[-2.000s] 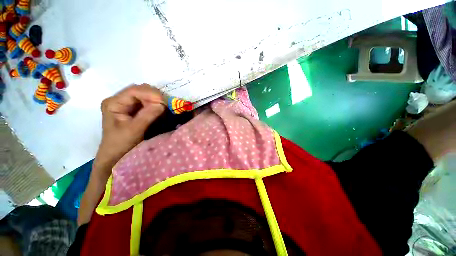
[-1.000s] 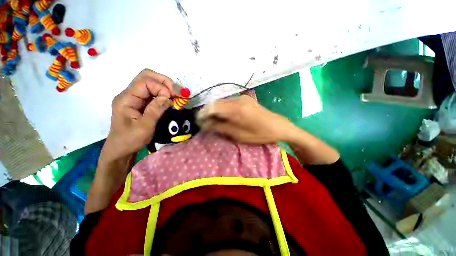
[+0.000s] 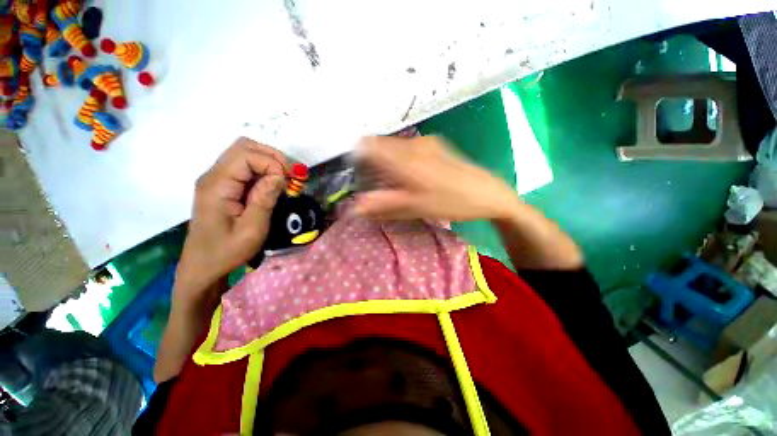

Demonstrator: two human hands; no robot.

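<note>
A black penguin toy (image 3: pixel 288 220) with white eyes and a yellow beak is at the table's near edge, over the pink dotted apron (image 3: pixel 341 270). A small striped hat (image 3: pixel 296 180) with a red tip is on top of its head. My left hand (image 3: pixel 240 200) pinches at the hat's left side, its fingers around the toy's upper left. My right hand (image 3: pixel 426 180) is blurred, to the right of the toy and apart from it. Whether it holds a needle or thread cannot be told.
A pile of striped hats (image 3: pixel 102 81) lies on the white table (image 3: pixel 213 77) at the upper left, with a loose red pompom (image 3: pixel 146 78) beside it. A beige stool (image 3: pixel 684 119) and a blue stool (image 3: pixel 700 294) stand on the green floor at right.
Compared with one second ago, my right hand has moved slightly right, away from the toy. The thread that arched over it no longer shows clearly. The toy is turned a little.
</note>
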